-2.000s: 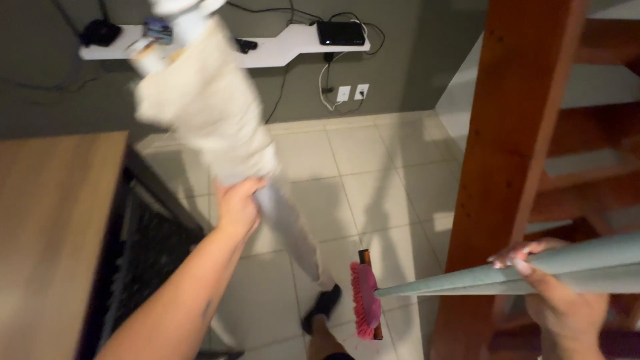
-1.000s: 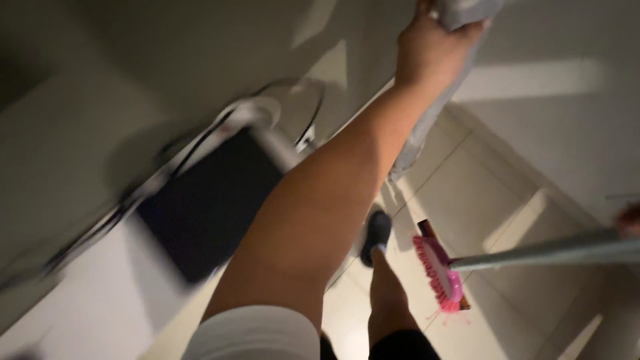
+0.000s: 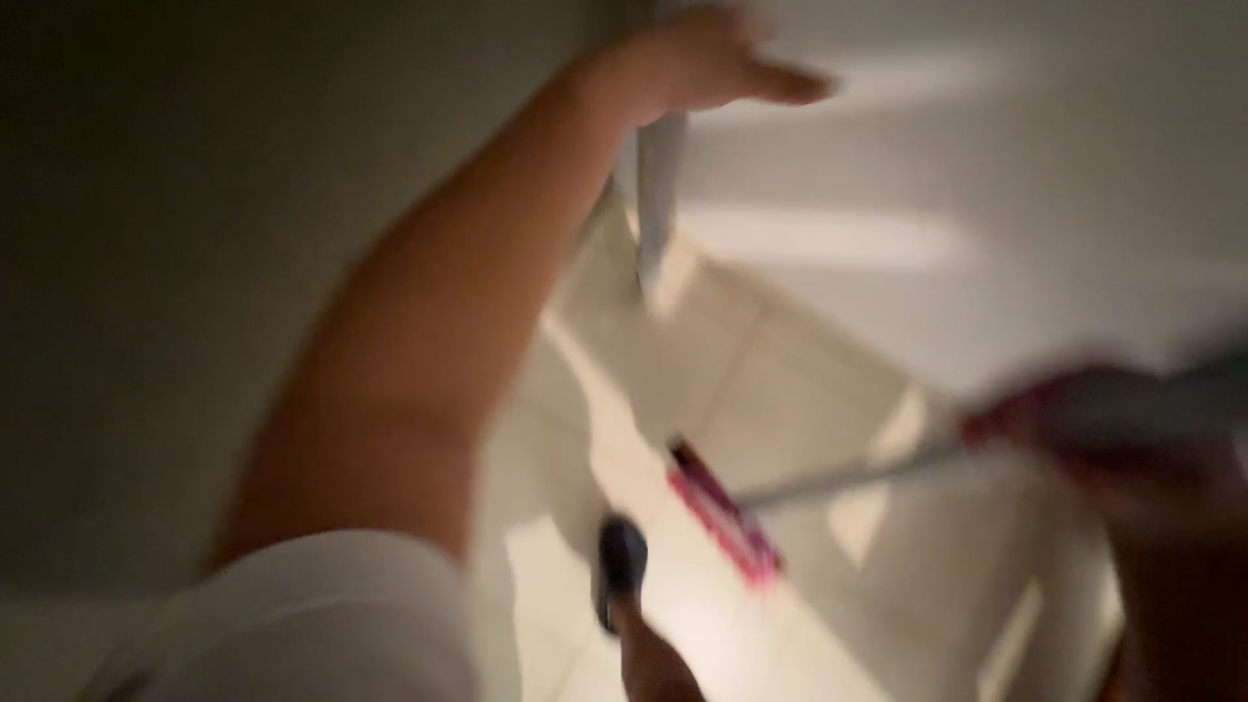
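My left hand reaches to the top middle, thumb pointing right, beside the upper part of a long grey object that stands in the wall corner. Whether the fingers still hold it is blurred. At the right, my right hand is closed around the grey-green handle of a broom. The broom's pink head with pink bristles is low over the tiled floor, right of my foot.
A pale wall is at the upper right and a dark wall at the left. Light tiles cover the floor, with bright patches and shadows. My foot in a dark shoe is at the lower middle.
The view has swung from the shelf and wooden stairs to a wall corner. My left arm, earlier gripping a long cloth-wrapped bundle, now reaches up to the corner. The broom stays in my right hand.
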